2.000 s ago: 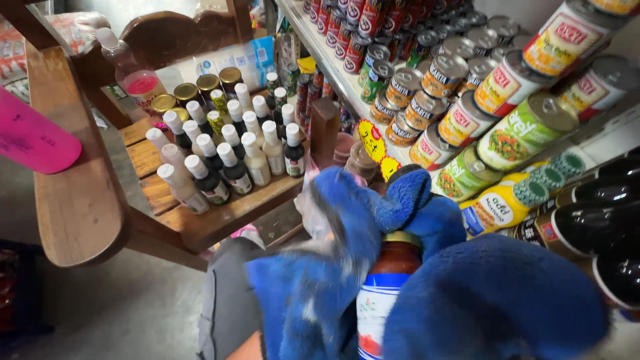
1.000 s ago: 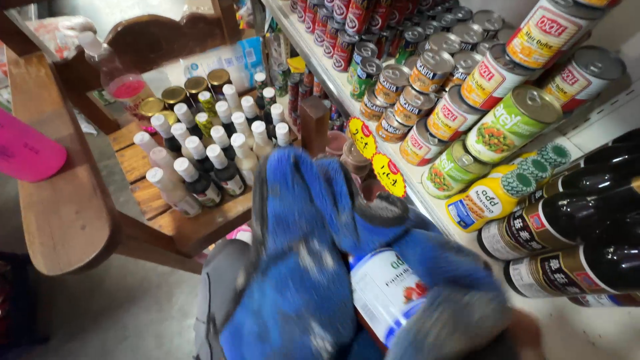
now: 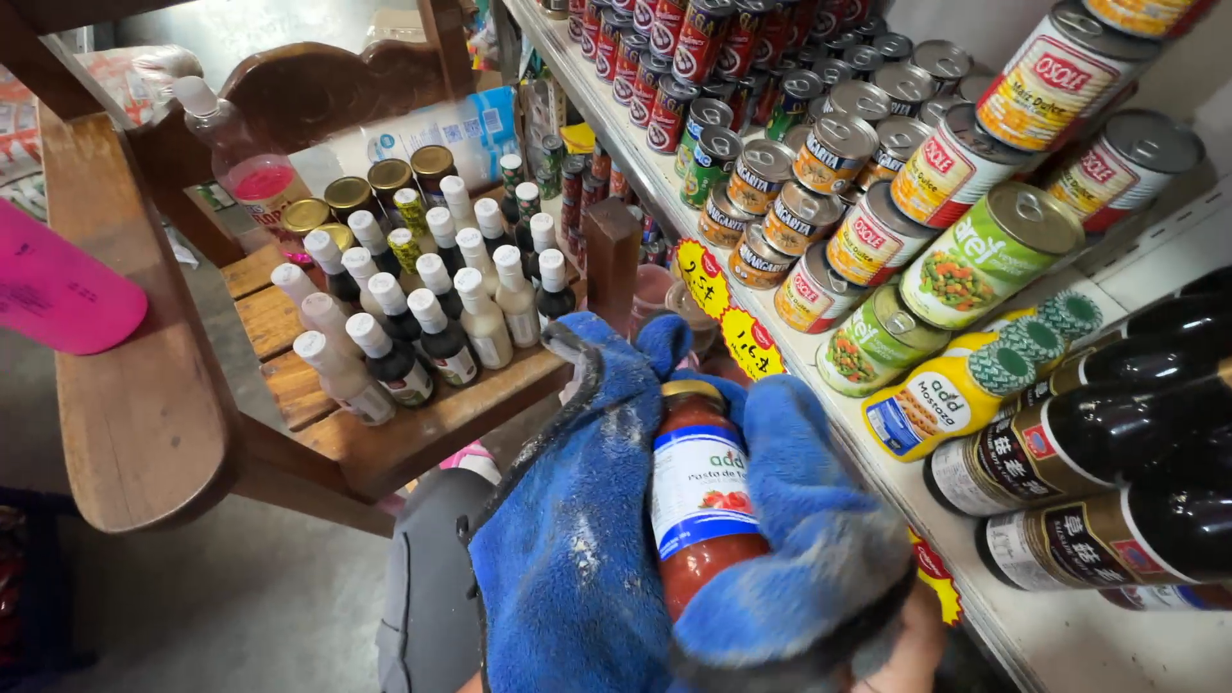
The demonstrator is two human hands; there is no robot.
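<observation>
A glass jar of tomato paste [image 3: 707, 491] with a gold lid and a white and blue label is held low in the centre of the view. A blue cloth with a dark edge covers my left hand [image 3: 587, 520], which lies along the jar's left side. My right hand [image 3: 808, 549], also wrapped in blue cloth, closes round the jar's right side, with bare skin showing at the wrist. The fingers of both hands are hidden under the cloth. The jar's lower end is partly covered by the right hand's cloth.
A wooden armchair [image 3: 154, 385] at the left holds small white-capped bottles [image 3: 443, 337], several jars and a plastic bottle [image 3: 241, 164]; a pink cup [image 3: 67, 279] rests on its arm. At the right, a white shelf [image 3: 837, 414] holds cans [image 3: 991, 250], mustard bottles [image 3: 929, 409] and dark bottles [image 3: 1078, 534].
The cloth-covered hands have shifted around the jar, and its lid and label now show more fully than one second ago. The jar has stayed between both hands.
</observation>
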